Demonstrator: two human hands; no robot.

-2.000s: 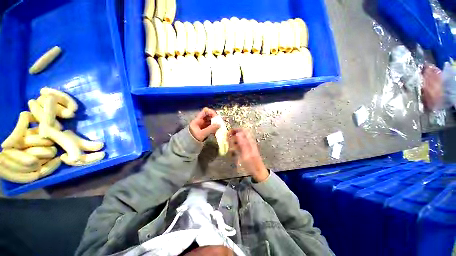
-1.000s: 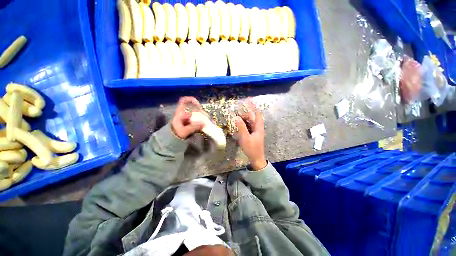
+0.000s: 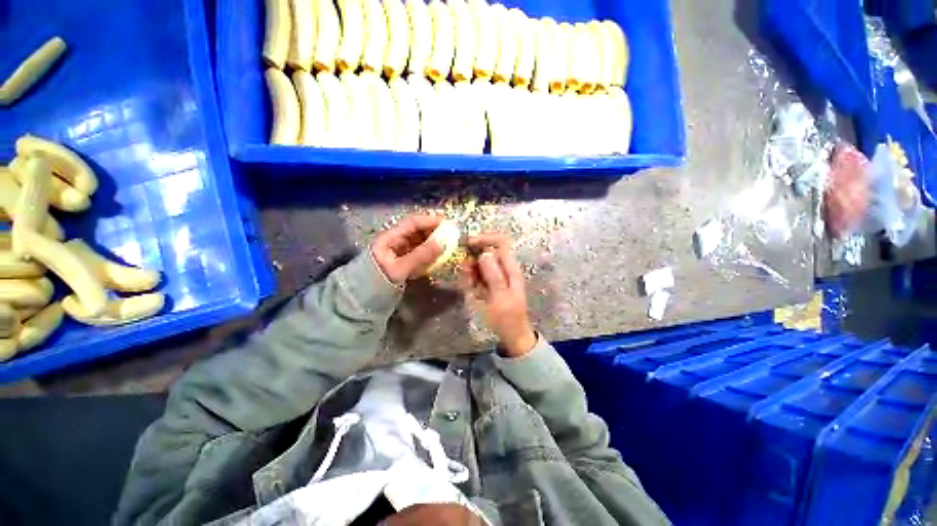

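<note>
My left hand (image 3: 409, 249) holds a pale yellow imitation banana (image 3: 446, 238), seen foreshortened, over the table in front of me. My right hand (image 3: 497, 282) is just to its right with the fingers bent; a small dark thing shows faintly at the fingertips, too blurred to tell what it is or whether it is gripped. Yellow crumbs (image 3: 545, 220) lie scattered around and beyond the hands.
A blue tray (image 3: 452, 160) at the top holds bananas in neat rows. A blue tray (image 3: 190, 241) at left holds a loose pile. White scraps (image 3: 658, 282) and clear film (image 3: 755, 231) lie at right. Ribbed blue crates (image 3: 755, 396) stand below right.
The banana has turned from slanting down toward me to foreshortened between the hands. My right hand has moved closer to it. The view has shifted slightly.
</note>
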